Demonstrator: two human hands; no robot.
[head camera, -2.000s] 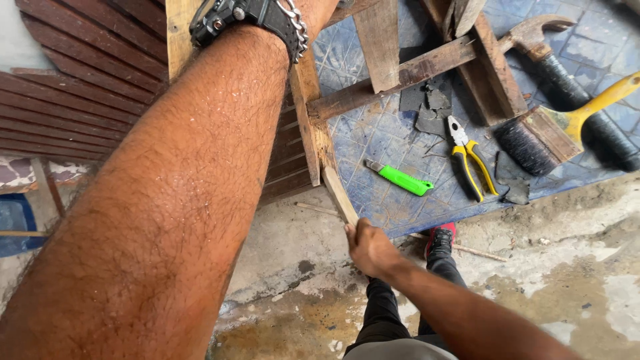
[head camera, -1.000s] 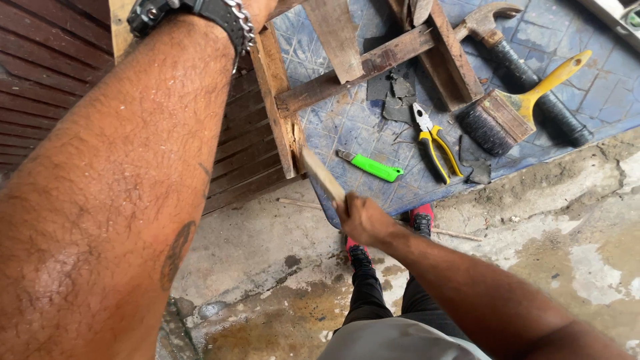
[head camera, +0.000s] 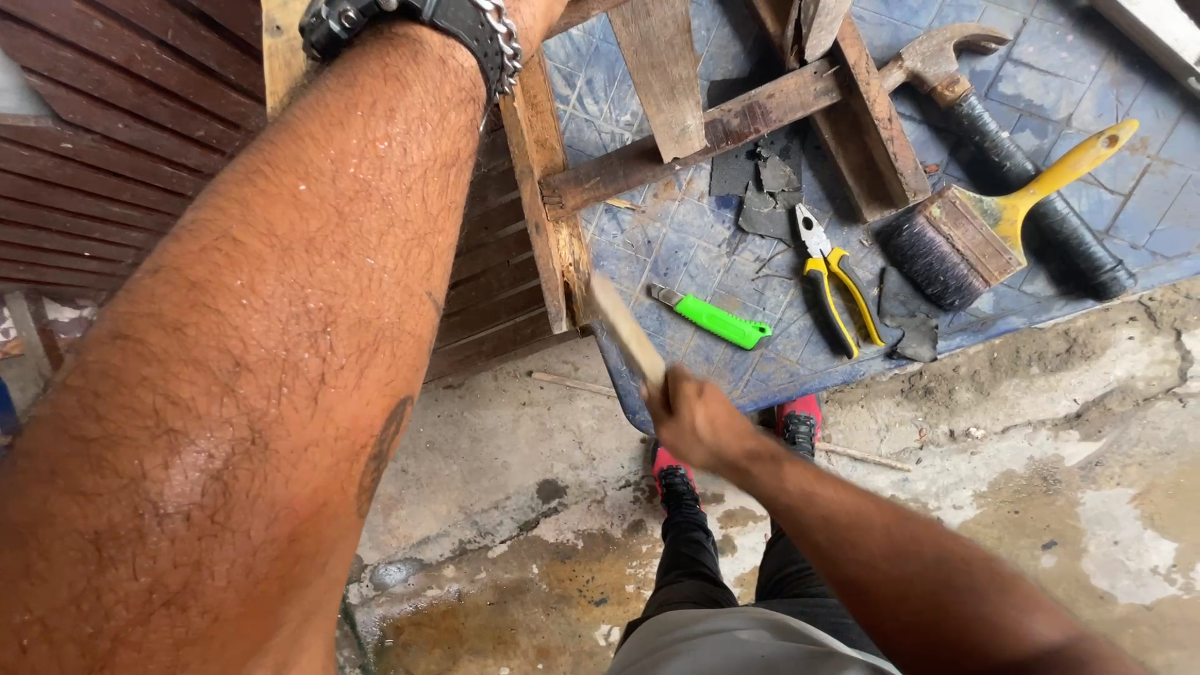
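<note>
My right hand (head camera: 698, 420) is closed around a pale, motion-blurred wooden stick (head camera: 626, 333). The stick's far end is beside the splintered lower end of a wooden frame's leg (head camera: 553, 216); whether they touch I cannot tell. My left arm reaches up across the view, with a black watch and a chain bracelet at the wrist. Of my left hand (head camera: 544, 17) only a small part shows at the top edge, near the frame, and its fingers are out of sight. A crossbar (head camera: 694, 139) joins the leg to another wooden piece (head camera: 867, 122).
On the blue table (head camera: 1059, 84) lie a green utility knife (head camera: 720, 321), yellow-and-black pliers (head camera: 837, 281), a paintbrush (head camera: 1003, 220), a claw hammer (head camera: 1022, 150) and dark torn scraps (head camera: 773, 192). Dark slatted wood (head camera: 122, 122) stands at left. My feet are beside the table's near edge.
The view has shifted somewhat. My right hand still grips the stick close to the leg's lower end, and the tools on the table lie as before.
</note>
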